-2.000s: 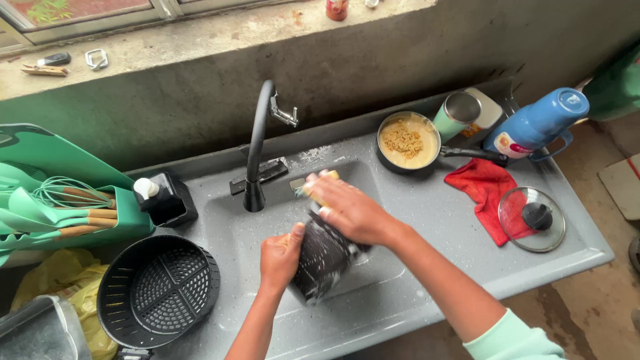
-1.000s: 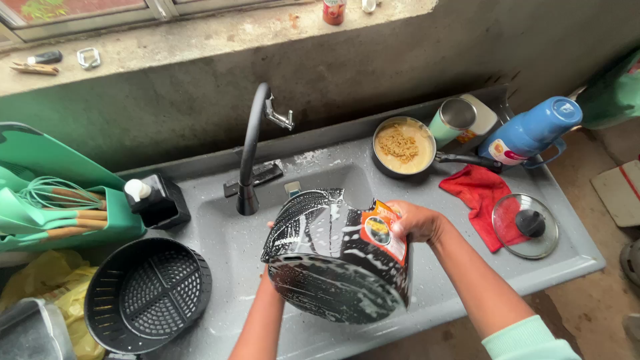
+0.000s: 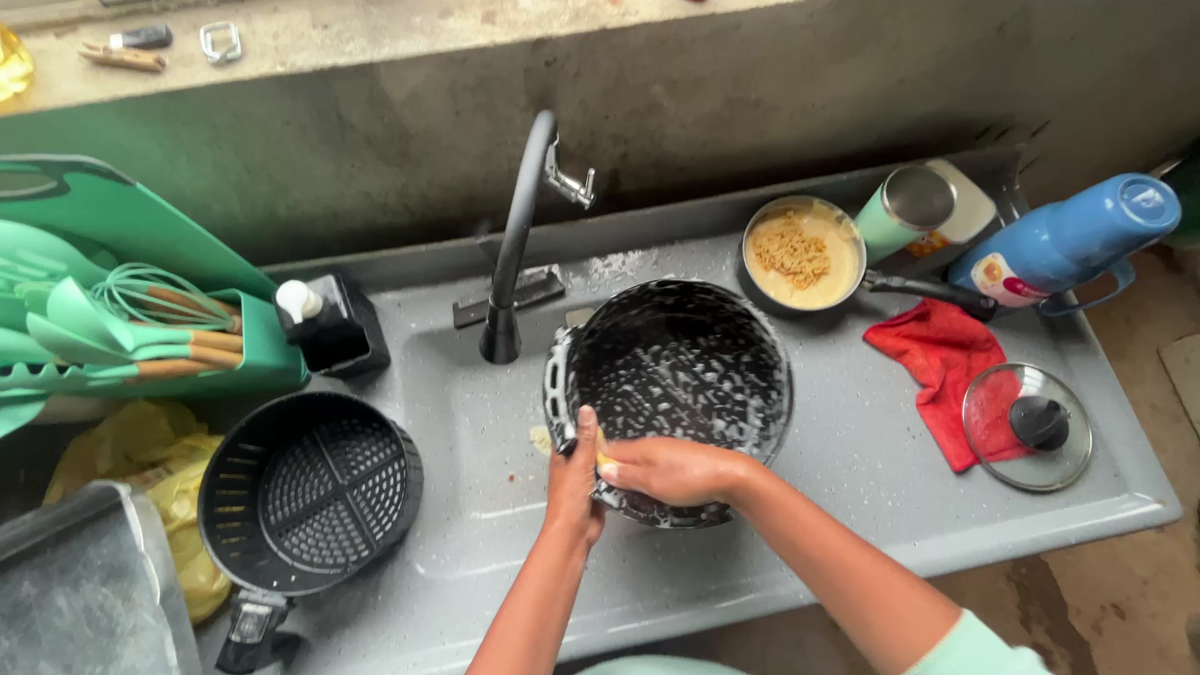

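A round black air fryer drawer, streaked with white suds, is tilted over the grey sink basin with its inside facing me. My left hand grips its rim at the lower left, thumb on top. My right hand presses a yellow sponge against the same rim, close beside my left thumb; most of the sponge is hidden by the fingers. The black faucet stands behind the basin, to the left of the drawer.
At left are a perforated black basket, a metal tray, a soap dispenser and a green utensil holder. At right are a pan of food, a tumbler, a blue thermos, a red cloth and a glass lid.
The drawer has turned from showing its sudsy outside to showing its inside. My right hand has moved from its right side to the lower-left rim, beside my left hand.
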